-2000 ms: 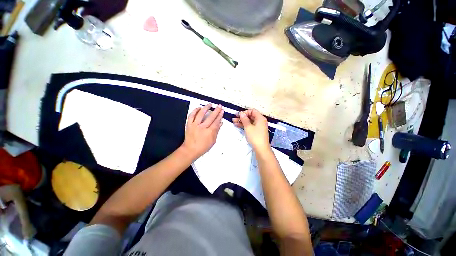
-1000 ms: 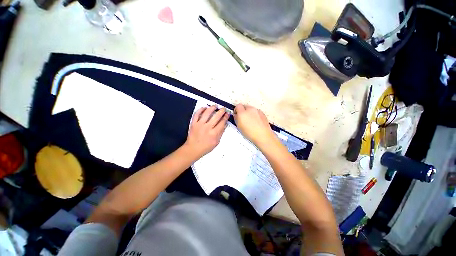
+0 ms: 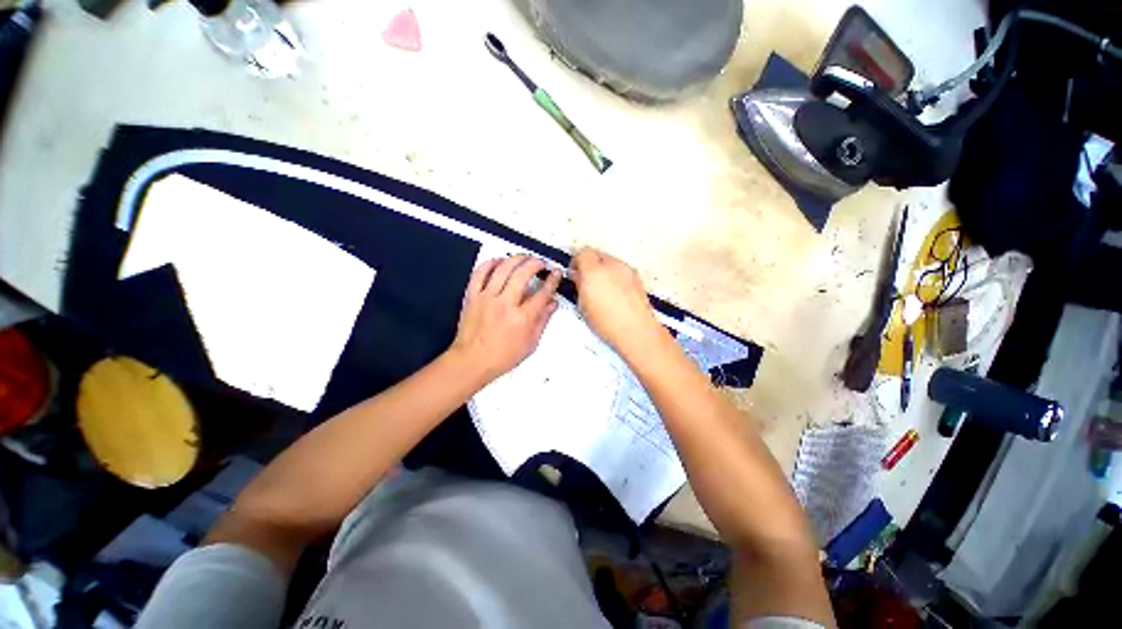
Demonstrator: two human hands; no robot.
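Observation:
A dark cloth panel (image 3: 412,295) lies flat on the table, with a narrow white tape (image 3: 357,189) along its curved far edge. A large white piece (image 3: 560,381) and an angular white piece (image 3: 271,289) lie on it. A grey-blue patch (image 3: 704,349) shows at the panel's right end. My left hand (image 3: 502,320) rests palm down on the large white piece, fingers slightly apart, fingertips by the tape. My right hand (image 3: 608,297) is just right of it, fingertips bent together at the tape. Its fingers hide whatever they pinch; no needle or thread can be made out.
Beyond the panel are pink chalk (image 3: 402,31), a green-handled tool (image 3: 554,111), a grey pad (image 3: 646,37) and an iron (image 3: 787,129). Shears (image 3: 883,307), a dark cylinder (image 3: 994,403) and a red item (image 3: 899,450) lie right. A yellow round stool (image 3: 138,421) stands at left.
The view has shifted, moving far-side objects right and down since the first frame. My right hand has moved closer to my left fingertips, its fingers now bent down onto the tape.

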